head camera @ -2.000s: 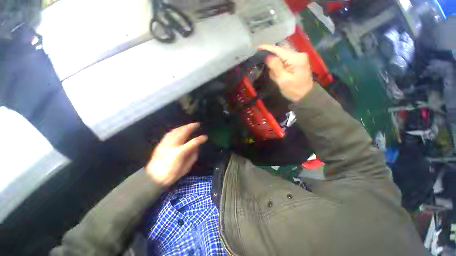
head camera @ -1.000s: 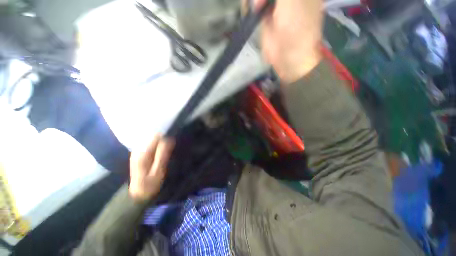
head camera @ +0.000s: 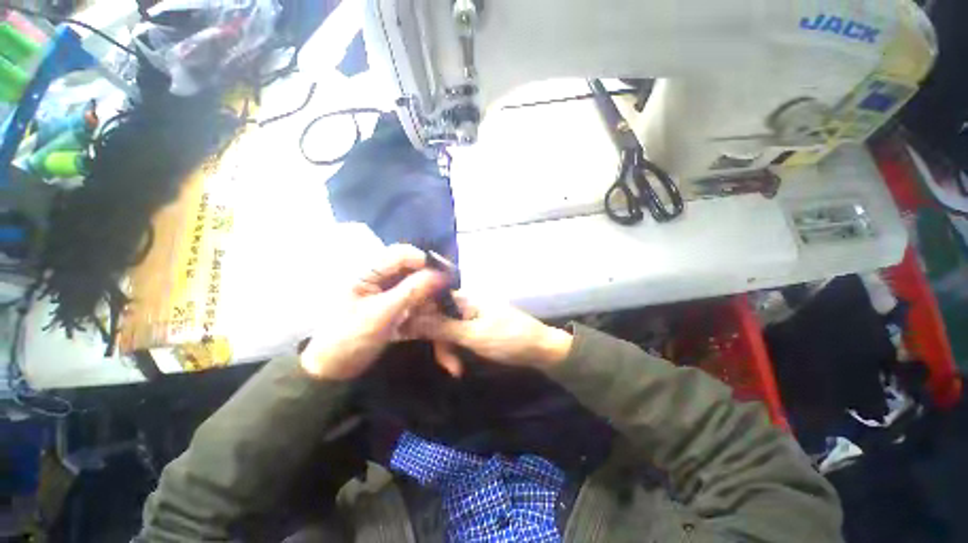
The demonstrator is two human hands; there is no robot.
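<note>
A dark navy garment panel (head camera: 398,191) lies on the white machine table from under the needle area down to the table's front edge. My left hand (head camera: 372,308) and my right hand (head camera: 494,331) meet at that edge, fingertips together, pinching a small dark strip end (head camera: 443,265) between them. The rest of the strip is hidden by the fingers or blends with the dark cloth over my lap. The white sewing machine (head camera: 690,53) with blue "JACK" lettering stands behind the panel.
Black-handled scissors (head camera: 641,193) lie right of the needle. A thin black loop (head camera: 330,138) lies left of it. A shaggy dark strip bundle (head camera: 127,202) rests on taped cardboard (head camera: 191,270) at left. A red basket (head camera: 756,355) with dark cloth stands below right.
The view has swung left and up, showing the machine and cardboard. My hands, empty and apart at first, then stretching a dark strip between them, are now together at the table edge.
</note>
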